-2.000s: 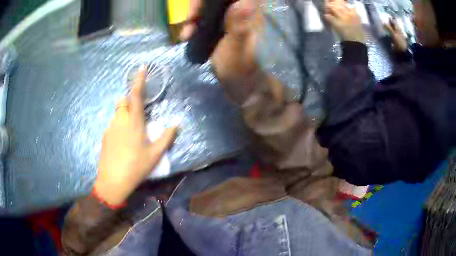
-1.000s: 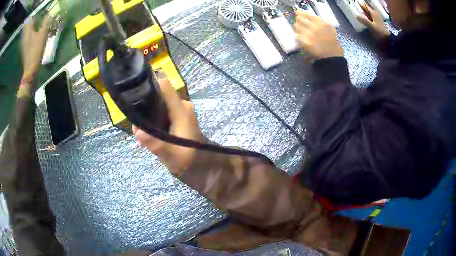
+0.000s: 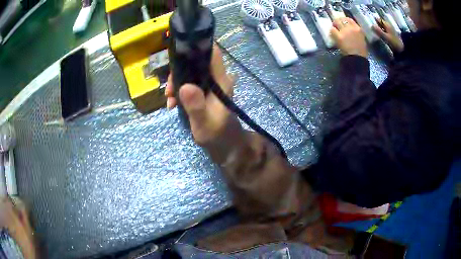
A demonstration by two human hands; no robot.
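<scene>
My right hand (image 3: 202, 101) is closed around the thick black electric screwdriver (image 3: 191, 50), raised over the bench beside the yellow and black screw feeder (image 3: 144, 76). The screwdriver's far end is cut off by the top edge. Its black cord (image 3: 247, 119) runs back over my forearm. My left hand (image 3: 15, 220) is blurred and cut off at the lower left edge, just below a white handheld fan (image 3: 9, 169). Whether it holds anything cannot be told.
Bubble wrap (image 3: 126, 177) covers the table. A smartphone (image 3: 75, 83) lies left of the feeder. Several white fans (image 3: 278, 44) lie in a row at upper right, by another person's hand (image 3: 349, 36) and dark sleeve. Another white piece (image 3: 84, 16) lies on the green surface.
My left hand has moved from the green surface at upper left to the lower left edge. My right hand still grips the screwdriver, now further right in view. The view has shifted.
</scene>
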